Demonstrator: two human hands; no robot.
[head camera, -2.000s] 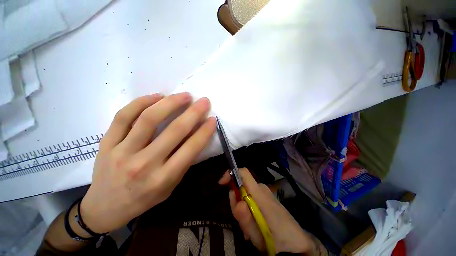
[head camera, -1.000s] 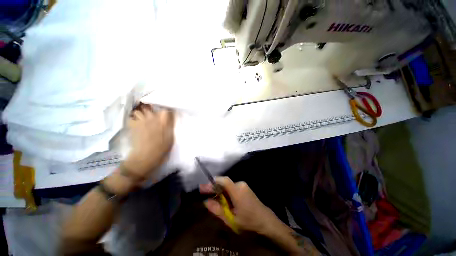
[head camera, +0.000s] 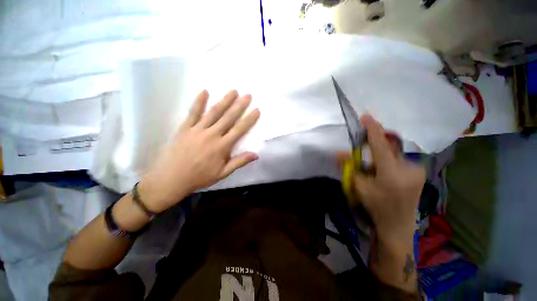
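Note:
A white fabric piece lies spread across the front of the table, its front edge hanging over. My left hand lies flat on the fabric with fingers apart, holding nothing in its grip. My right hand holds the scissors by the yellow handle, slightly blurred. The dark blades look closed and point up and left over the fabric. Whether they touch it cannot be told.
Layered white pieces lie at the left. The spare scissors are partly covered by fabric at the right end. The sewing machine's pale bed is at the back. Red and blue items are below the table at right.
The fabric, bunched and blurred a second ago, now lies spread to the right over part of the spare scissors. My left hand has flattened on it. The scissors have moved up and right.

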